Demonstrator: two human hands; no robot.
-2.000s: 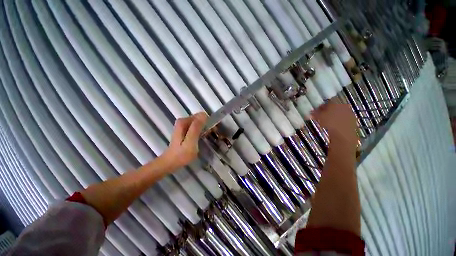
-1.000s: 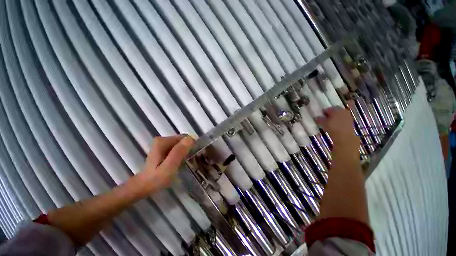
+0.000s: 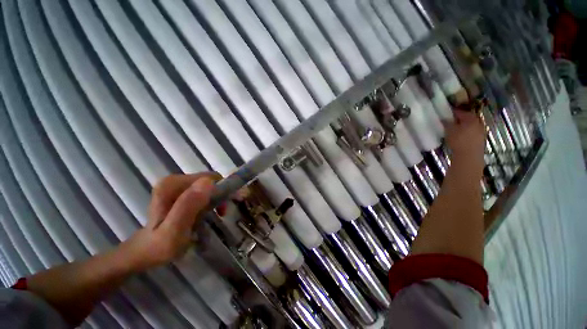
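Note:
A long wire tray with a flat grey metal rim [image 3: 302, 131] lies across the white-sleeved tubes [image 3: 212, 83]. My left hand [image 3: 177, 209] grips the rim at the tray's near left corner. My right hand [image 3: 465, 128] reaches into the far right part of the tray, by small yellow-brown pieces [image 3: 459, 97]; its fingertips are small and blurred, and I cannot tell if they hold anything. Loose chrome fittings [image 3: 373, 136] lie along the rim in the middle of the tray. More fittings, one with a black end [image 3: 284, 206], lie near my left hand.
Bare shiny tubes [image 3: 351, 283] run out from the white sleeves below and through the tray. More white-sleeved lengths [image 3: 534, 257] lie at the right, past the tray's other rim [image 3: 515, 186]. A blurred red shape [image 3: 565, 35] is at the top right.
My left hand has moved left and slightly down, still on the rim corner. My right hand has moved right and up, towards the far end of the tray. The tray looks larger in view.

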